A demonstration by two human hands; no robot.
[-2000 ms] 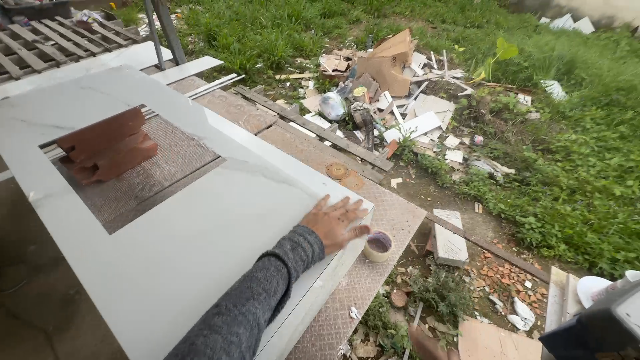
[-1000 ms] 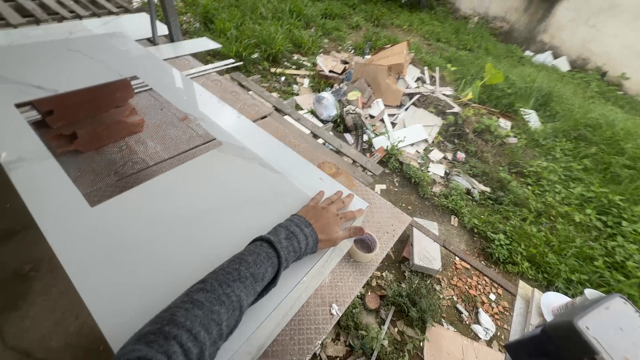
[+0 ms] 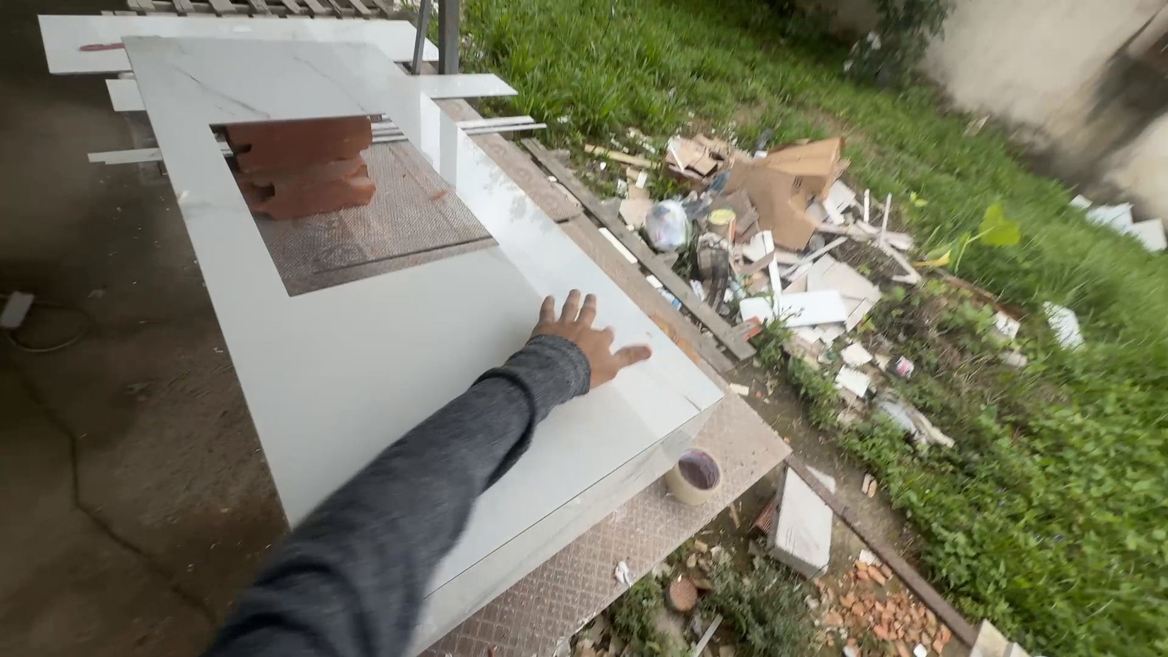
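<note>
My left hand (image 3: 591, 339), in a dark grey sleeve, lies palm down with spread fingers on a white marble-look slab (image 3: 401, 338), near its long right edge. It grips nothing. The slab has a rectangular cutout, through which a reddish-brown hollow clay block (image 3: 306, 169) and the textured board underneath show. A roll of tape (image 3: 693, 476) rests on the patterned board (image 3: 744, 438) beside the slab's near right corner, apart from my hand. My right hand is out of view.
Broken tile, cardboard (image 3: 789, 187) and other rubble lie on the grass to the right. A pale block (image 3: 803, 525) sits beyond the board's corner. Thin white strips (image 3: 497, 123) stick out from under the slab. A cable (image 3: 78, 474) runs along the floor at left.
My left hand has moved from the slab's corner edge by the tape roll to a place further in on its surface. The dark object at the lower right has left the view, which has shifted.
</note>
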